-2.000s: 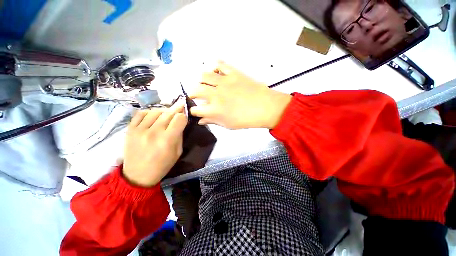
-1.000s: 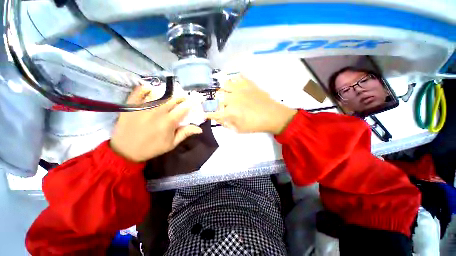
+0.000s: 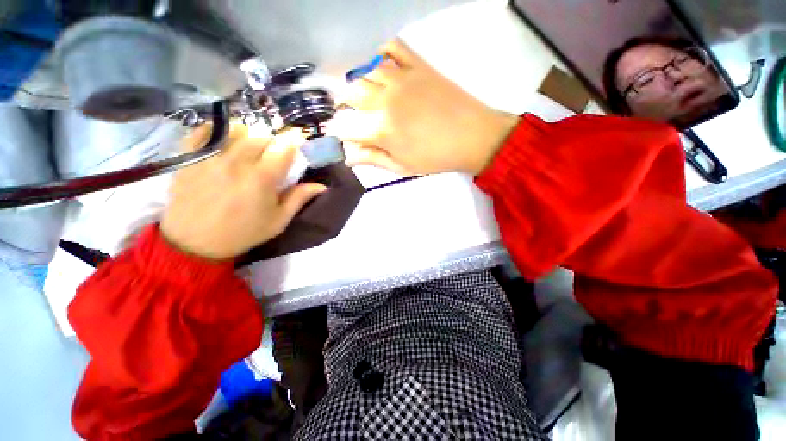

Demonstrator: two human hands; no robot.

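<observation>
A dark brown fabric piece point(image 3: 323, 211) lies on the white table in front of the needle area of the sewing machine point(image 3: 303, 108). My left hand point(image 3: 233, 189) lies flat with fingers spread over the fabric's left part, thumb pointing right. My right hand point(image 3: 414, 112) lies right of the presser foot, fingertips close to it, beside a blue tab point(image 3: 364, 69). The needle point and fabric edge under the foot are hidden. Pale garment cloth point(image 3: 112, 207) lies left of my left hand. Whether either hand grips cloth cannot be told.
A smartphone point(image 3: 586, 43) lies at the upper right, with a brown cardboard scrap point(image 3: 564, 90) beside it and a slim black tool point(image 3: 704, 157) below. Green loops point(image 3: 778, 103) show at the right edge. A tape rule point(image 3: 388, 274) runs along the table's front edge. A large pale knob point(image 3: 116, 69) looms upper left.
The view tilted down to the machine, then back and closer. My left hand went from pinching the dark piece's edge to lying spread on it. The dark piece lies flatter, nearer the foot.
</observation>
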